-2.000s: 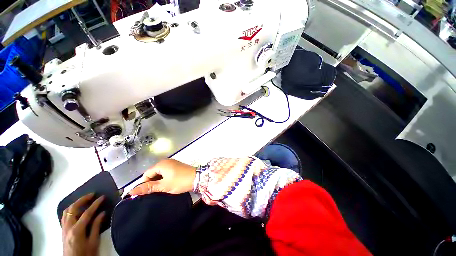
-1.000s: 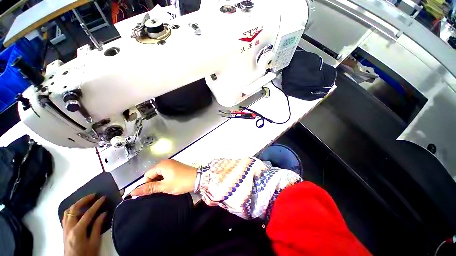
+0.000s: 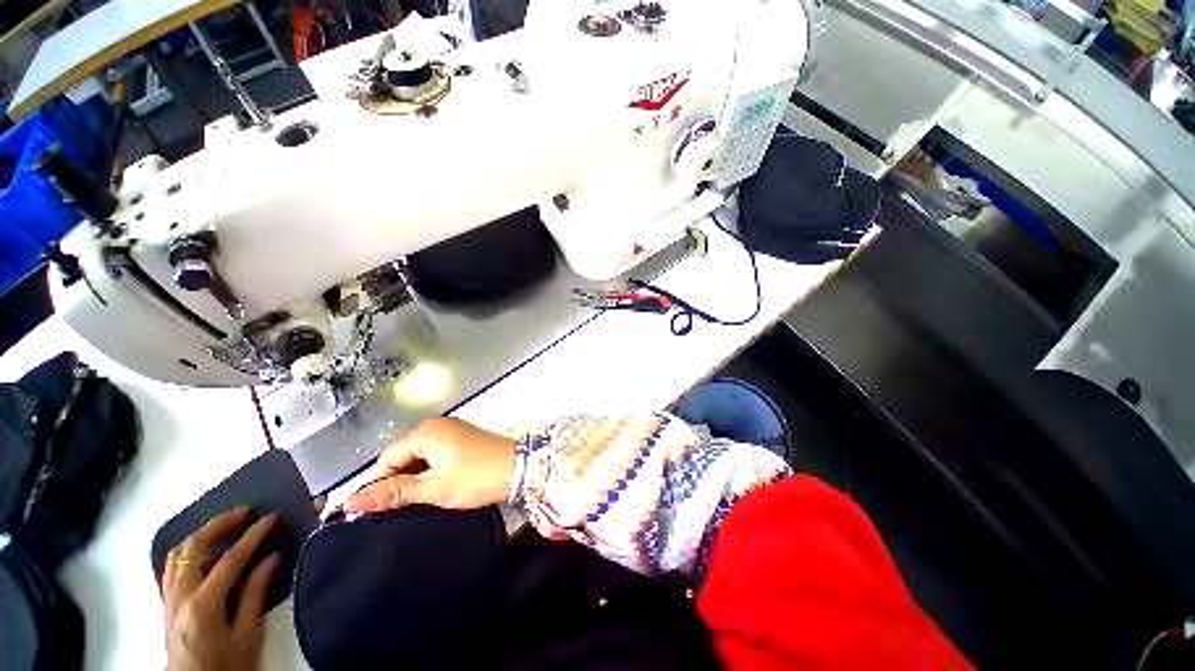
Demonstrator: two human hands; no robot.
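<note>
A black pouch body (image 3: 393, 577) lies at the table's front edge, partly over my lap. My right hand (image 3: 439, 468) grips its upper rim, thumb and fingers pinched at the edge near a small pale glint. My left hand (image 3: 220, 590) lies with spread fingers on a flat black panel (image 3: 216, 505) left of the pouch; whether it grips the panel is not clear. The white sewing machine (image 3: 433, 157) stands behind. Its presser foot and needle area (image 3: 338, 380) is lit, beyond my hands.
Black pouches (image 3: 66, 446) lie at the left edge. Another pouch (image 3: 809, 197) sits at the far right, and a black piece (image 3: 485, 256) lies under the machine arm. Red-and-black snips (image 3: 632, 300) lie on the table. A round bin (image 3: 737, 417) is below the edge; a blue crate (image 3: 46, 184) is at left.
</note>
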